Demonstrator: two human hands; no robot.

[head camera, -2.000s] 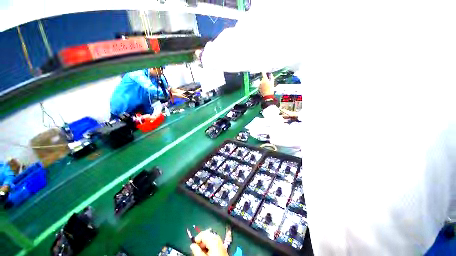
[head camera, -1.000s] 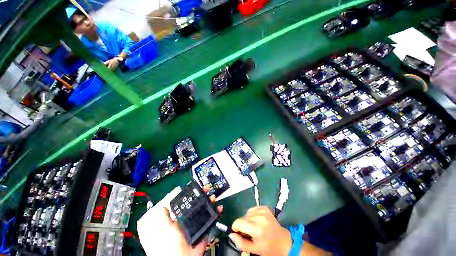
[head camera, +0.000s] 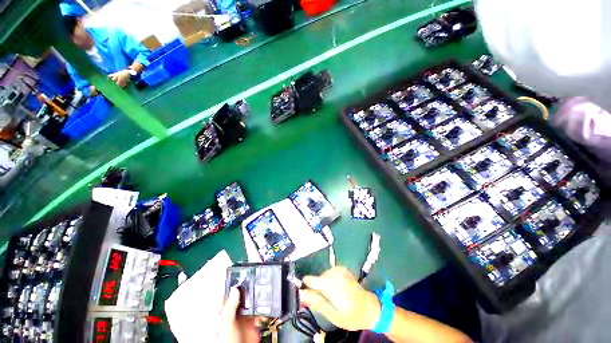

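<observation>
The black handheld device [head camera: 262, 289] is held at the bottom centre with its screen facing up. My left hand [head camera: 234, 315] grips its left and lower side, with the thumb on its face. My right hand [head camera: 338, 298], with a blue wrist band, holds a pale plug end of a black cable [head camera: 305, 321] at the device's right edge. Whether the plug is fully seated cannot be told. A blank white sheet [head camera: 201, 295] lies at the left. Circuit boards [head camera: 270, 236] lie on another white sheet beyond the device.
A compartment tray of boards [head camera: 429, 175] is at the right, another [head camera: 84, 268] at the left beside power supplies [head camera: 124, 276]. A blue bin [head camera: 167, 224] holds black cables. Open housings [head camera: 221, 129] line the belt edge. A person in blue [head camera: 110, 50] sits opposite; another is close at right.
The device has turned from tilted to nearly level across the view. My right hand has brought the plug end up to its right edge. The view has shifted slightly.
</observation>
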